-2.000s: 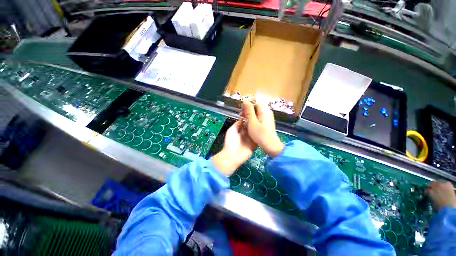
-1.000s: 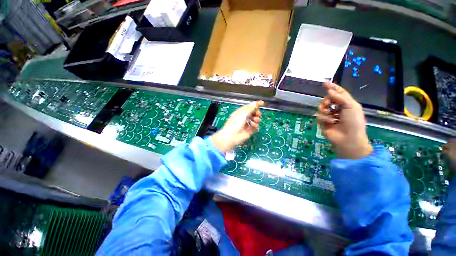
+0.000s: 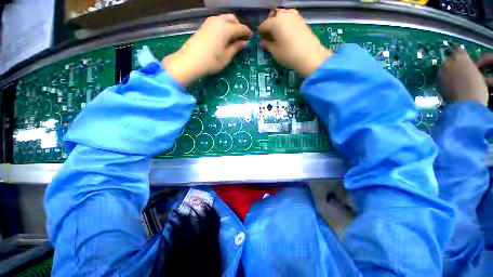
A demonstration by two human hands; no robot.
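A green circuit board [image 3: 216, 127] with white printed circles and rows of small parts lies across the middle. My left hand [image 3: 213, 46] is over its far edge, fingertips pinched together. My right hand [image 3: 289, 40] is just to the right, also over the far edge, fingertips bent down at the board. The two hands are close but apart. Whether either holds a small part cannot be seen; the fingertips hide it.
A silver rail [image 3: 243, 169] runs along my side. A black bar [image 3: 123, 64] separates the board from another board [image 3: 40, 108] at left. The cardboard box [image 3: 108, 15] and paper [image 3: 24, 32] are at the upper left. Another person's hand [image 3: 462, 78] works at right.
The view has tilted down towards the boards, so most of the boxes and trays have left it. My hands, apart a second ago, have come together over the board's far edge.
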